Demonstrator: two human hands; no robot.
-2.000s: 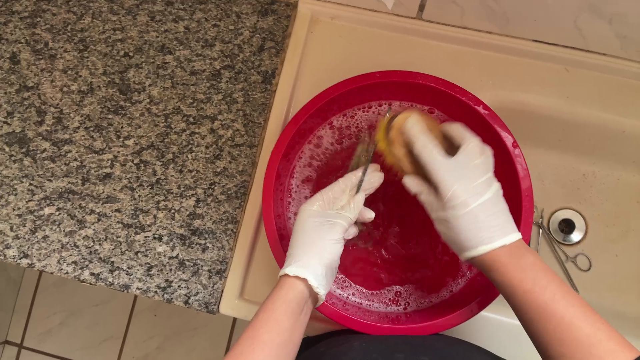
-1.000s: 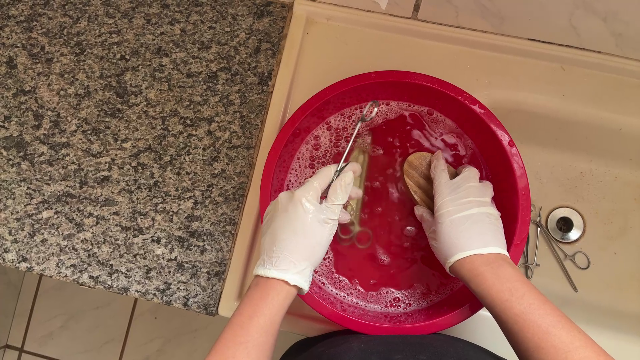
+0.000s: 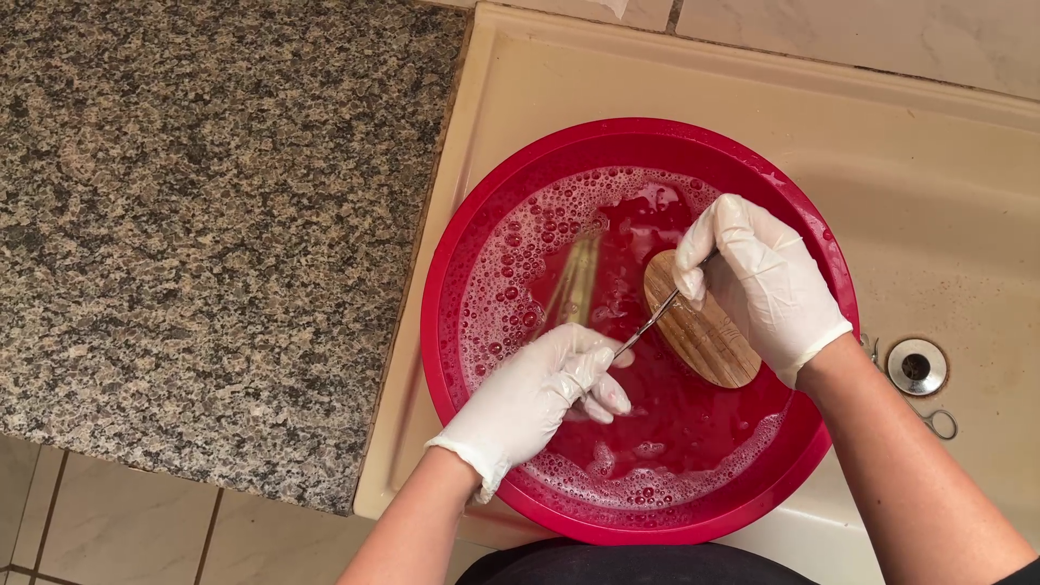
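Both my hands wear white gloves over a round red plastic basin point(image 3: 642, 535) of soapy water. A thin metal instrument point(image 3: 647, 327) slants between them, its lower end in my left hand point(image 3: 540, 398) and its upper end in the fingers of my right hand point(image 3: 756, 280). What kind of instrument it is cannot be told, as my fingers cover both ends. An oval wooden-backed brush point(image 3: 705, 329) floats in the water below my right hand, its bristles hidden. Yellowish metal instruments point(image 3: 577, 280), blurred by the water, lie in the basin beyond my left hand.
The basin stands in a beige sink point(image 3: 959, 203). At its right are a metal drain point(image 3: 916, 367) and a finger ring of a scissor-like instrument point(image 3: 942, 424), partly behind my right forearm. A speckled granite countertop point(image 3: 203, 227) adjoins the sink on the left.
My right hand has let go of the wooden brush, which now floats, and grips the upper end of the metal instrument. The instrument, held upright in my left hand earlier, now slants to the right.
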